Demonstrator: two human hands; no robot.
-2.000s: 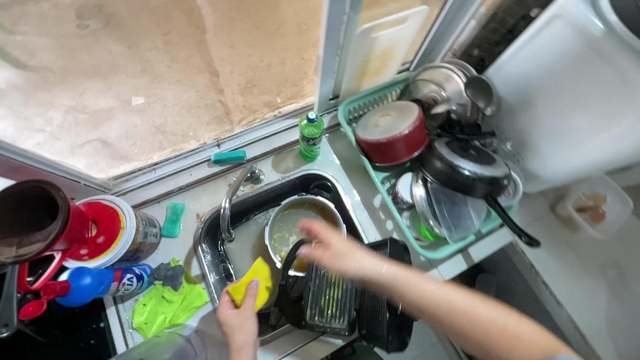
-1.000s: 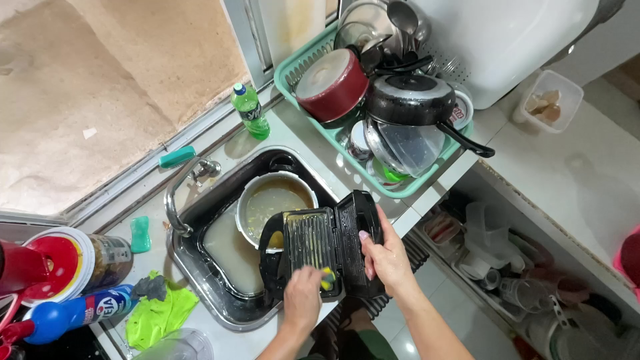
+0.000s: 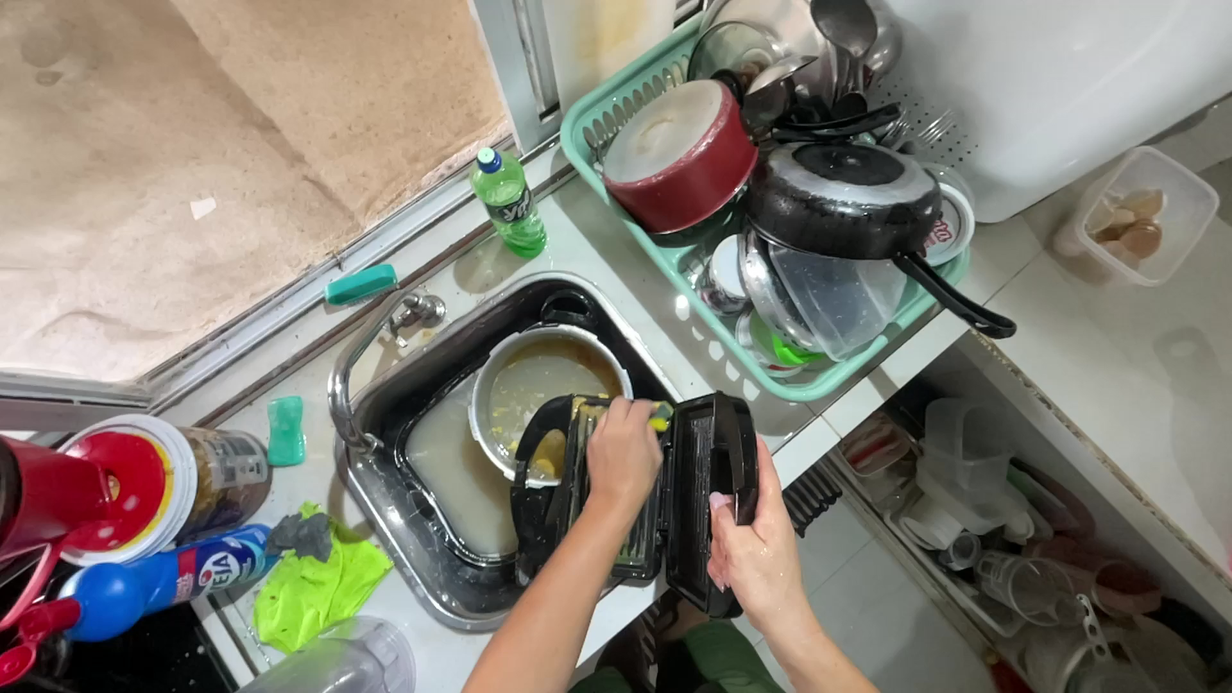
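A black sandwich grill lies unfolded over the near right edge of the sink, its ridged plates showing. My right hand grips the handle side of its right half. My left hand presses on the left plate, holding a sponge of which a yellow-green end shows beyond the fingers; the rest is hidden. Behind the grill, a metal pot with cloudy water and yellow food bits sits in the steel sink, which also holds murky water. The faucet stands at the sink's left side.
A green dish rack holds a red pot, a black frying pan and lids. A green detergent bottle stands behind the sink. A lime-green cloth and blue bottle lie left. A plastic tub sits right.
My right hand, over the pot two seconds ago, now holds the grill's right half. My left hand has moved with the sponge from the sink's near side onto the ridged plate. The view has shifted.
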